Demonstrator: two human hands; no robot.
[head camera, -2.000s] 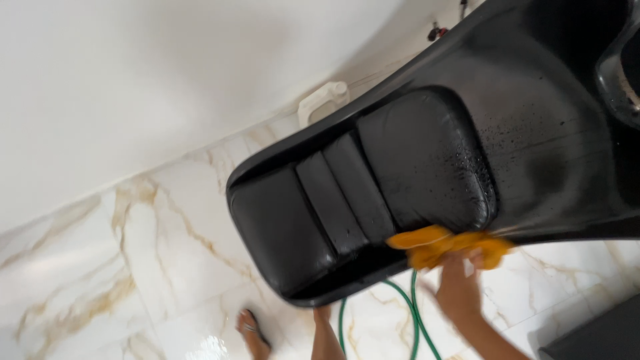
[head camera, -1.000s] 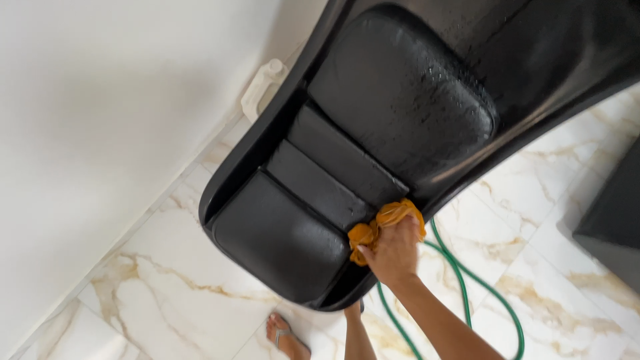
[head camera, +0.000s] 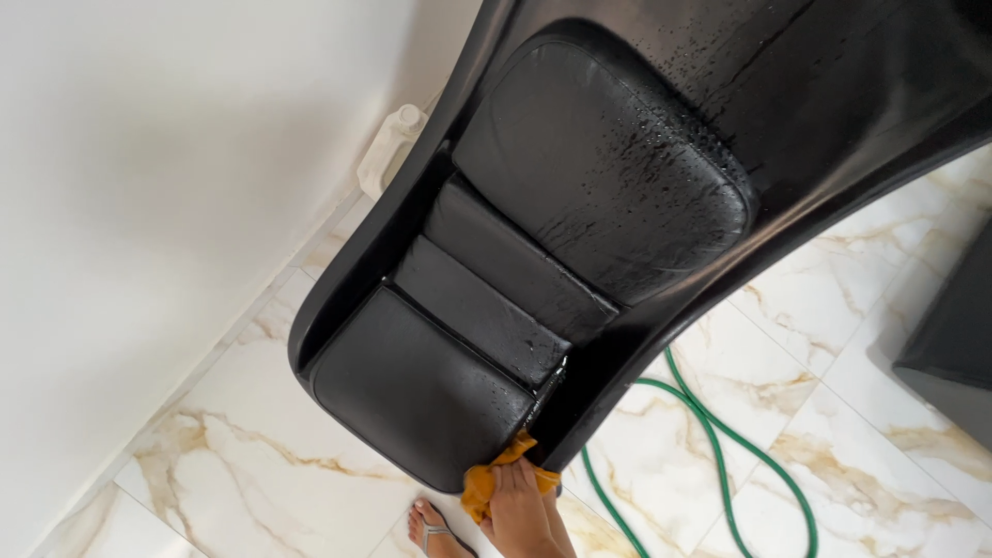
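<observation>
My right hand (head camera: 515, 500) holds an orange cloth (head camera: 480, 488) against the lower corner of a black molded reclining chair, where the end cushion (head camera: 418, 387) meets the chair's raised rim (head camera: 612, 395). The fingers lie over the bunched cloth. Water drops cover part of the large black cushion (head camera: 589, 155) higher up, and wet streaks show along the side gap by the narrow padded strips (head camera: 480, 302). My left hand is not in view.
A green hose (head camera: 721, 457) loops over the marble-patterned floor (head camera: 256, 434). A white plastic jug (head camera: 387, 151) is between the chair and the white wall (head camera: 155, 194). A dark box-like object (head camera: 953, 341) is at the right. A sandaled foot (head camera: 434, 531) is below the chair.
My right hand has moved with the orange cloth along the chair's side, from beside the large cushion, past the narrow strips, to the end cushion's corner. The view has shifted and turned.
</observation>
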